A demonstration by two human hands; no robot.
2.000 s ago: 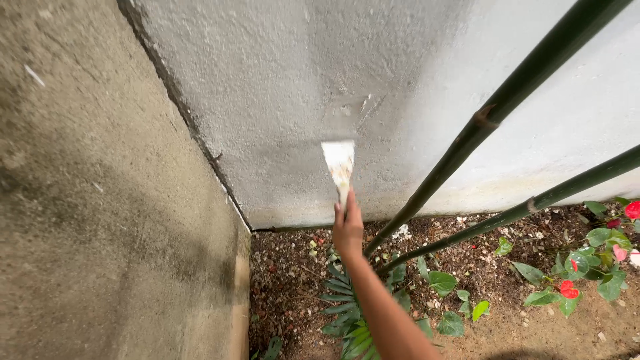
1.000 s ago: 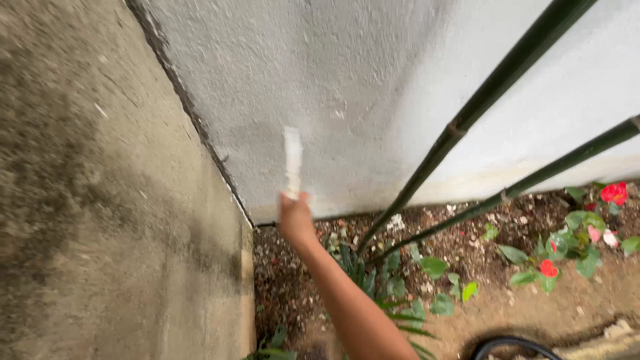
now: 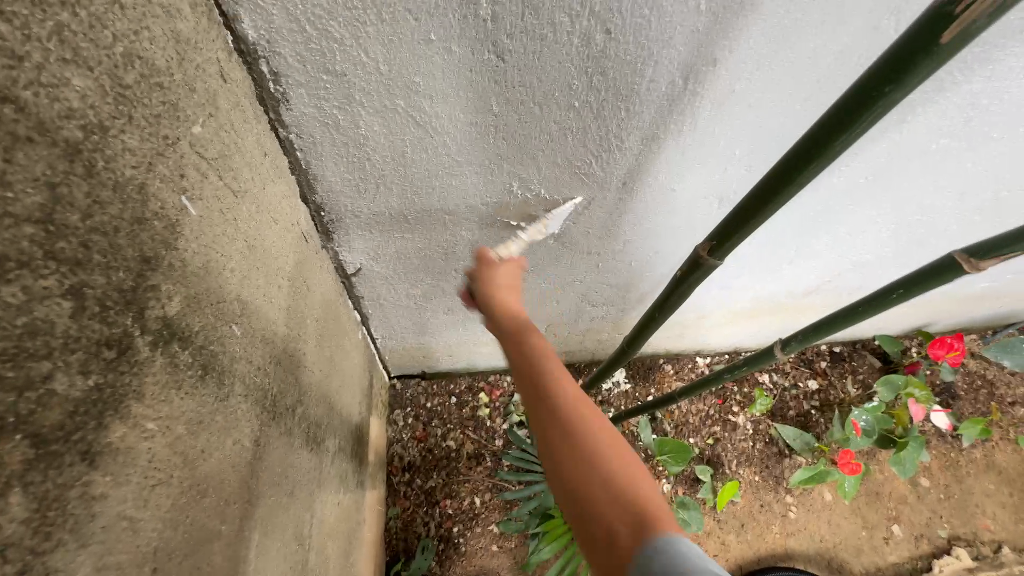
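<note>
My right hand (image 3: 496,284) is closed around the handle of a scraper (image 3: 540,228), a putty-knife type with a whitish, crusted surface. Its blade points up and to the right, at a patch of rough, flaking paint on the grey-white wall (image 3: 448,160). The hand is slightly blurred, and the fingers hide most of the handle. My left hand is out of view.
A stained concrete wall (image 3: 200,320) meets the painted wall at a dark crack on the left. Two green bamboo stems (image 3: 768,192) slant across the right side. Below lie soil with debris (image 3: 448,448), leafy plants and red anthurium flowers (image 3: 848,462).
The scraper, upright one second ago, now tilts to the right. My right hand has moved up the wall from its lower position one second ago.
</note>
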